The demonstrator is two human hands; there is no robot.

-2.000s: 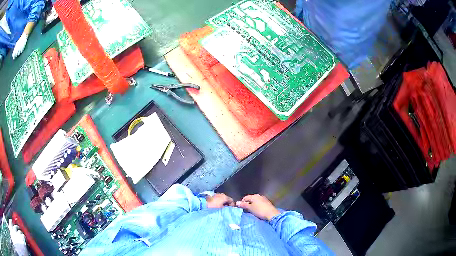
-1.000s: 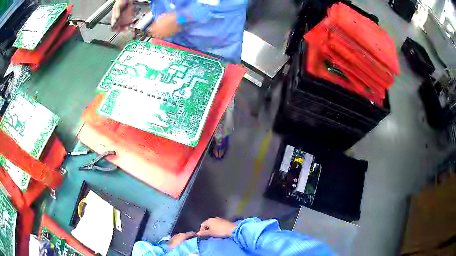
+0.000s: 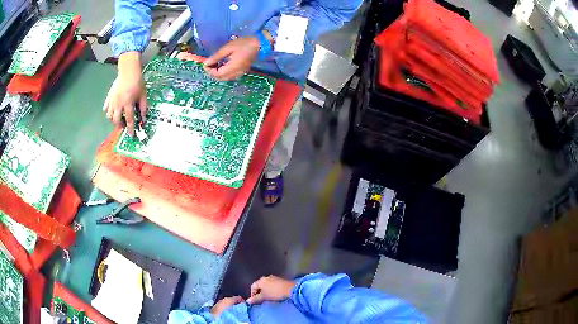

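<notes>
My left hand (image 3: 227, 305) and my right hand (image 3: 271, 288) are at the bottom edge, close together in front of my blue smock, fingers bent; whether they hold anything small cannot be told. In front, a green circuit board (image 3: 209, 126) lies solder side up on a red foam pad (image 3: 158, 186). Another person in blue presses one hand (image 3: 127, 98) on the board's left part, with something small and pale at the fingertips. That person's other hand (image 3: 234, 58) is above its far edge.
Side cutters (image 3: 120, 214) lie beside the foam. A black tray (image 3: 166, 278) holds cream paper (image 3: 119, 288). More boards (image 3: 32, 168) and red strips (image 3: 35, 215) are at left. Black crates (image 3: 412, 130) with red foam (image 3: 437, 57) stand right; another board (image 3: 374, 215) lies low in black.
The view has swung right since the first frame. The other person's hands have come from beyond the bench onto and over the board. My hands stay together at my front.
</notes>
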